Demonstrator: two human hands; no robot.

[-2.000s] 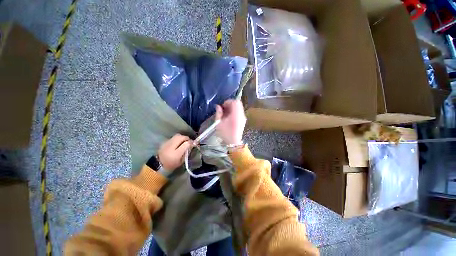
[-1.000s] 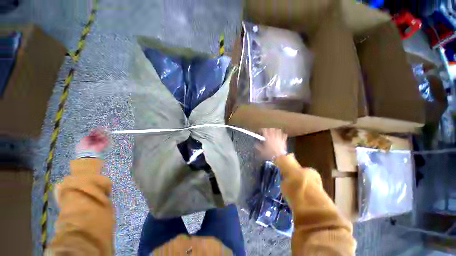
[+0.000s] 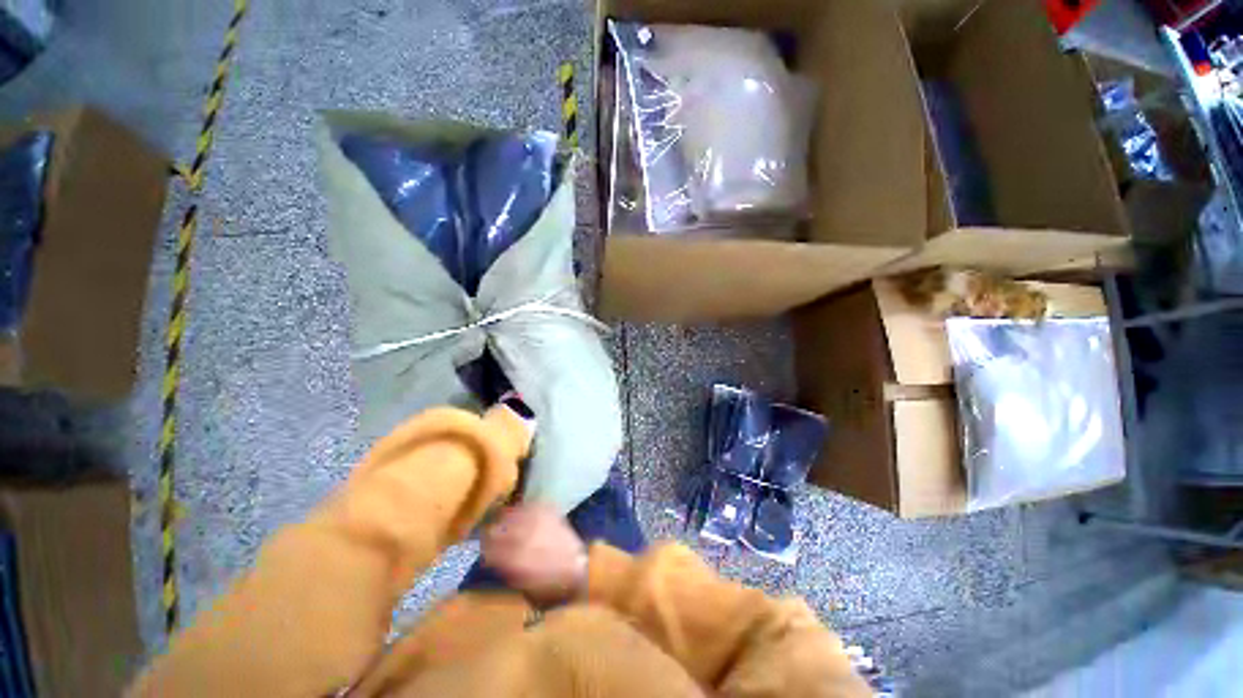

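Observation:
The grey-green woven sack [image 3: 556,396] lies in front of me, its gathered edges drawn together at the middle. A thin white cord [image 3: 409,340] runs across it through the gather. Dark bagged garments [image 3: 464,191] show in the sack's upper opening. My left sleeve reaches the sack's lower opening, where a small dark and white item shows by the cuff; my left hand itself is hidden. My right hand [image 3: 536,548] is blurred below the sack's lower edge, near my body; its finger position and any hold are unclear.
Open cartons [image 3: 763,280] stand at the upper right, one holding pale clear poly bags [image 3: 736,130]. A lower carton [image 3: 852,396] bears another clear bag [image 3: 1039,409]. A small dark bagged bundle [image 3: 761,464] lies on the floor. More cartons [image 3: 102,259] stand left, beyond yellow-black tape [image 3: 175,355].
Both hands have let go of the outstretched cord and come inward, the left to the sack's lower opening and the right towards my body. The cord now lies loosely across the sack.

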